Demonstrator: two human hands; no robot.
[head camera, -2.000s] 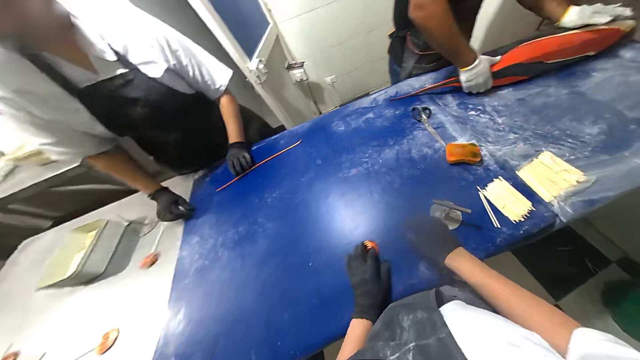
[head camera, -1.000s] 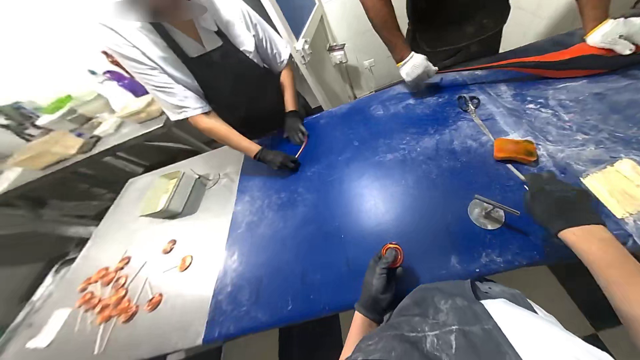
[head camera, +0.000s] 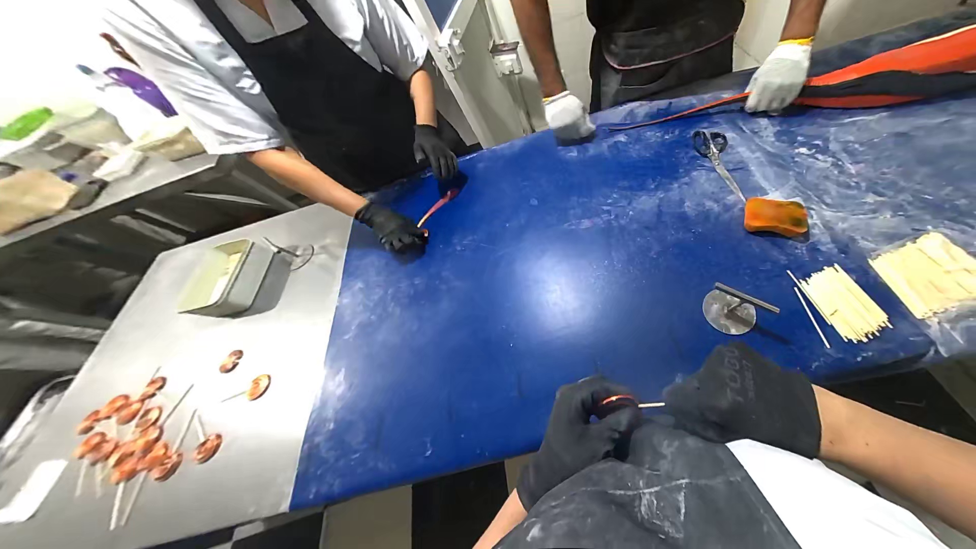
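Note:
Black gloves cover both of my hands, close together at the table's near edge. My left hand (head camera: 591, 423) is closed around a coiled red and dark candy (head camera: 619, 399), mostly hidden by the fingers. A thin pale stick (head camera: 652, 405) runs from the candy's right side to my right hand (head camera: 743, 393), whose curled fingers grip its other end. Beyond my right hand lies a round clear press with a metal bar handle (head camera: 730, 311). To its right are a bundle of pale sticks (head camera: 845, 303) and a second pile of sticks (head camera: 929, 273).
An orange block (head camera: 775, 216) and scissors (head camera: 713, 152) lie farther back on the blue table (head camera: 457, 328). Finished lollipops (head camera: 145, 442) and a rectangular tub (head camera: 226, 278) sit on the metal surface at left. One co-worker's black-gloved hands (head camera: 393, 229) bend a candy strip; another's white-gloved hand (head camera: 779, 76) holds a striped candy mass (head camera: 892, 72).
My right hand has come back from the stick piles to my left hand, with a stick now between them. The co-worker at left has curled the strip, straight two seconds ago. The view has shifted.

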